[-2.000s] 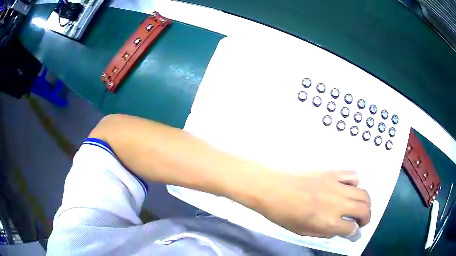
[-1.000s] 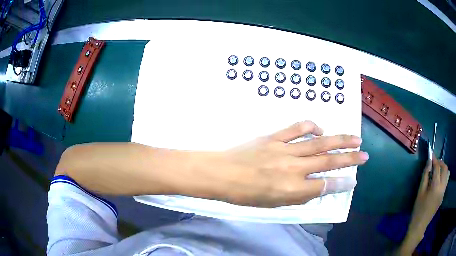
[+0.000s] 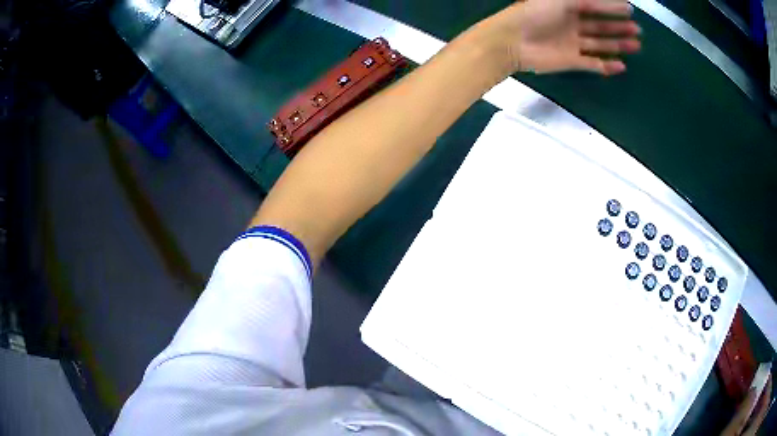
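The white tray [image 3: 477, 264] lies tilted in front of me. Rows of small round dark-rimmed parts [image 3: 666, 243] sit in its upper right area, with empty dimples below them. My left hand [image 3: 579, 36] is stretched beyond the tray over the green belt, fingers apart and empty, slightly blurred. My right hand [image 3: 750, 412] is at the lower right corner, mostly cut off by the picture's edge. Its fingers are beside or on a thin white strip [image 3: 761, 379]; I cannot tell whether it holds it.
A reddish-brown fixture [image 3: 341, 83] with four nests lies left of the tray, partly behind my left forearm. Another red fixture [image 3: 734, 359] lies right of the tray, partly hidden. A pale metal rail [image 3: 562, 121] runs behind the tray. Equipment [image 3: 228, 17] stands at the upper left.
My left hand has moved from above the tray to beyond its far edge, over the belt. The view has turned. My right hand has come in at the lower right since the first frame.
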